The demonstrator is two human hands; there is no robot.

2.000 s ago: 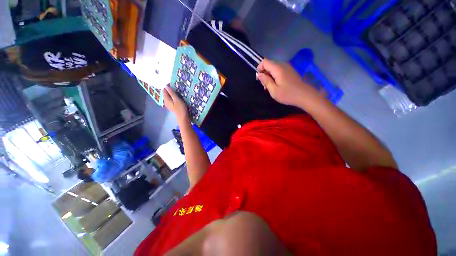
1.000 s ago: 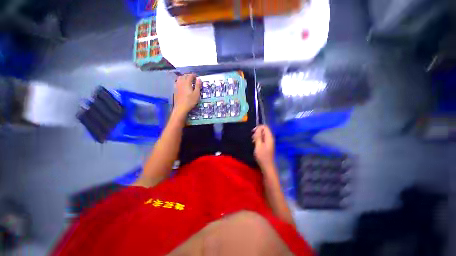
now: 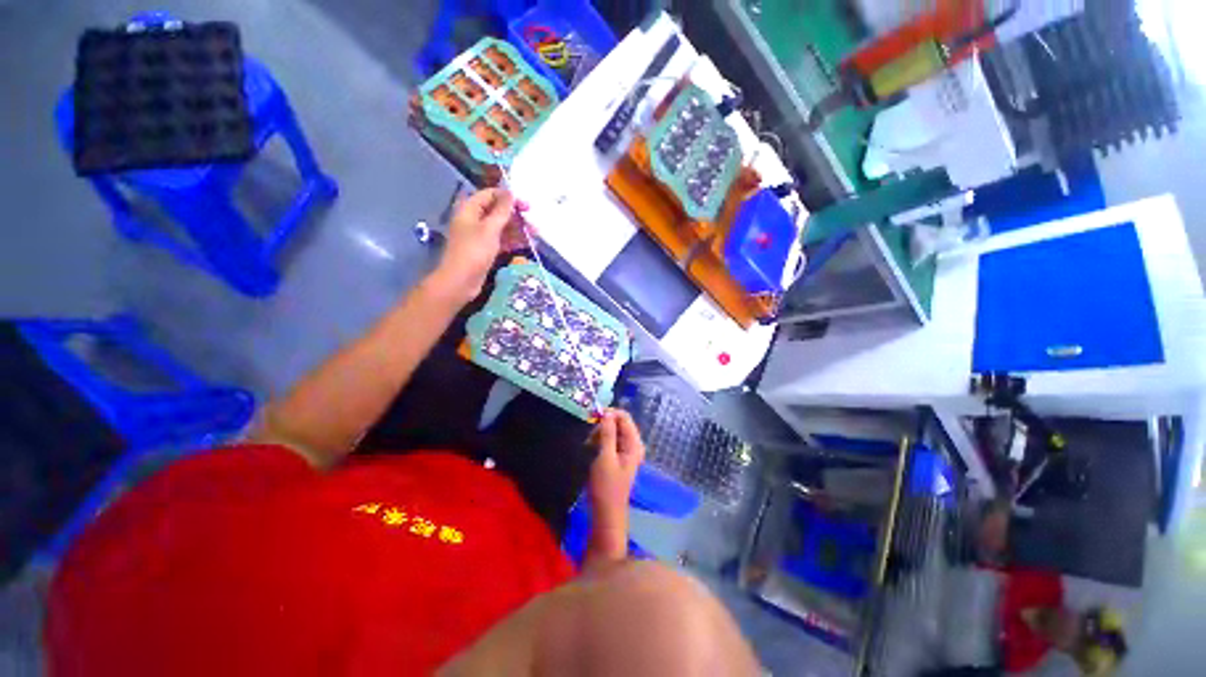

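Observation:
The green fixture cover (image 3: 492, 355) with silver and dark workpieces (image 3: 542, 318) in its windows lies on my black-trousered lap, with orange base showing at its edge. My left hand (image 3: 479, 238) is beyond its far left corner, fingertips pinched at the upper part of a thin pale stick or strand (image 3: 553, 284). The strand runs diagonally above the fixture. My right hand (image 3: 616, 447) pinches its lower end at the fixture's near right corner. Whether my left fingers grip it firmly is hard to see.
The white machine (image 3: 562, 172) stands beyond my lap, with a dark screen (image 3: 648, 284), a green-framed loaded fixture (image 3: 694, 148) and a blue bin (image 3: 761, 241). Another green-and-orange fixture (image 3: 489, 106) lies left of it. A black tray (image 3: 161, 99) sits on a blue stool (image 3: 265, 132). A gridded silvery tray (image 3: 688, 443) is at the right.
The view has turned. My left hand has let go of the fixture and moved to the strand beyond it. My right hand still holds the strand, now by the fixture's near right corner.

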